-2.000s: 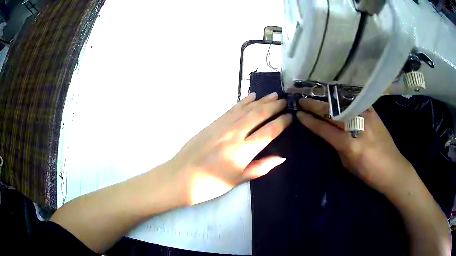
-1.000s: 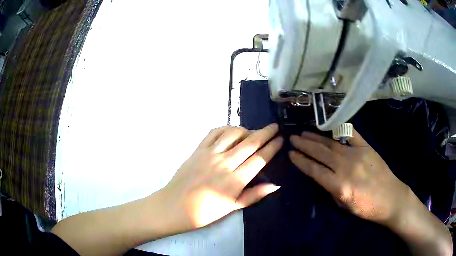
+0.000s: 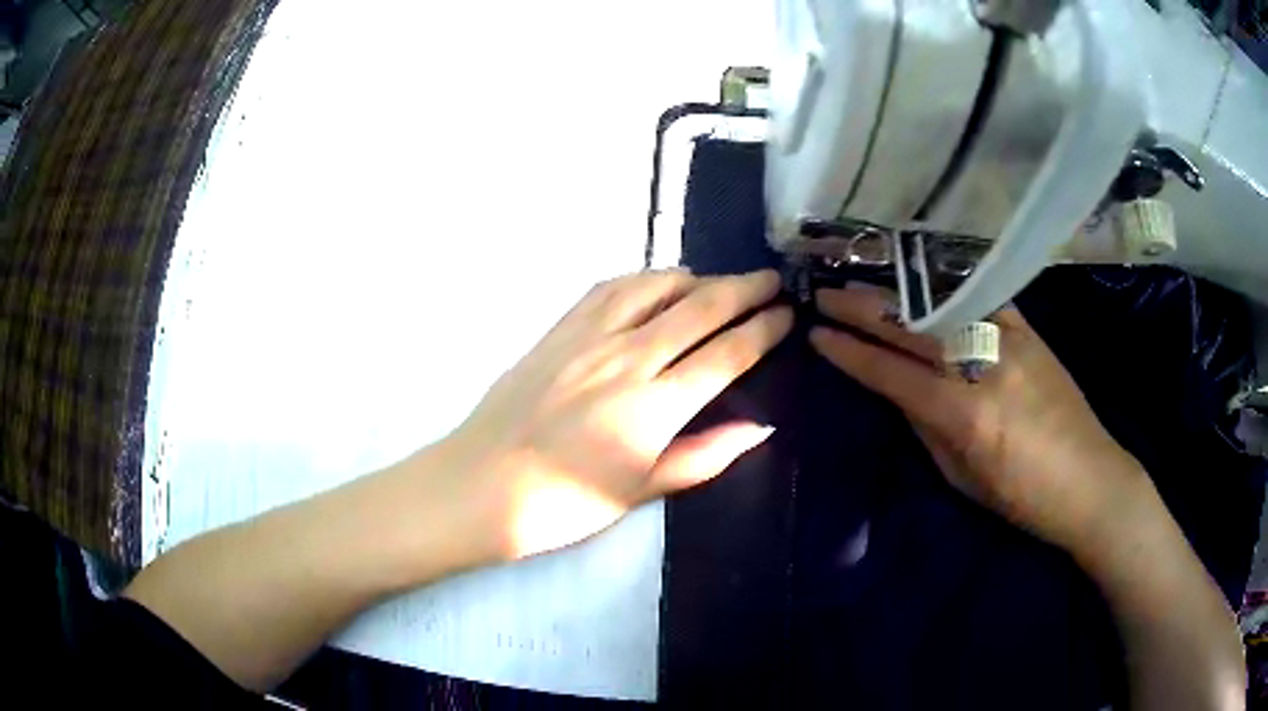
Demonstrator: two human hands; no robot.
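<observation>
A dark navy garment panel [image 3: 737,583] lies under the white machine head [image 3: 890,125], its top end showing left of the head. My left hand [image 3: 612,403] lies flat on the panel's left part, fingertips just below the presser foot [image 3: 797,278] and thumb apart. My right hand [image 3: 994,403] presses on the panel at the right, its fingertips close to the left ones, partly behind the guard and a tension knob. Neither hand grips the cloth. The needle is too dark to make out.
The white table [image 3: 417,208] spreads to the left, with plaid cloth [image 3: 98,278] over its left end. The curved guard [image 3: 1050,181] and ribbed tension knobs [image 3: 973,345] stand over my right hand. More dark cloth [image 3: 1154,347] is bunched at the far right.
The panel's top end has moved up, away from me, past the foot. Since one second ago both hands have moved up toward the foot with the cloth. The view has also shifted slightly.
</observation>
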